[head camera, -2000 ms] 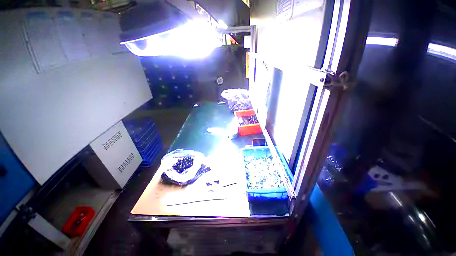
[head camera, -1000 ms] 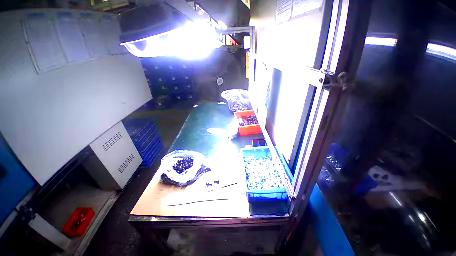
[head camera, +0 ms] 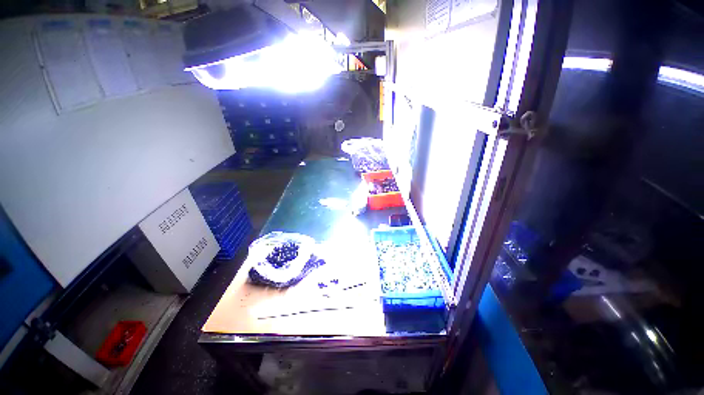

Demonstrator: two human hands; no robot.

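Note:
Neither of my hands is in view. A narrow bench with a green top (head camera: 297,202) and a tan board (head camera: 231,312) stands in front of me. An open clear bag (head camera: 266,271) with dark pieces inside sits on the board. A few small dark parts (head camera: 327,285) lie right of the bag. A thin rod (head camera: 301,312) lies flat near the front edge. A blue bin (head camera: 411,301) full of small pale pieces is at the right edge. A red-orange bin (head camera: 386,202) with dark pieces is behind it.
A bright work lamp (head camera: 270,65) hangs above the bench. A bulging clear bag (head camera: 364,154) is at the far end. Blue crates (head camera: 220,216) and a low red tray (head camera: 122,342) are left. A metal door frame (head camera: 494,193) rises right.

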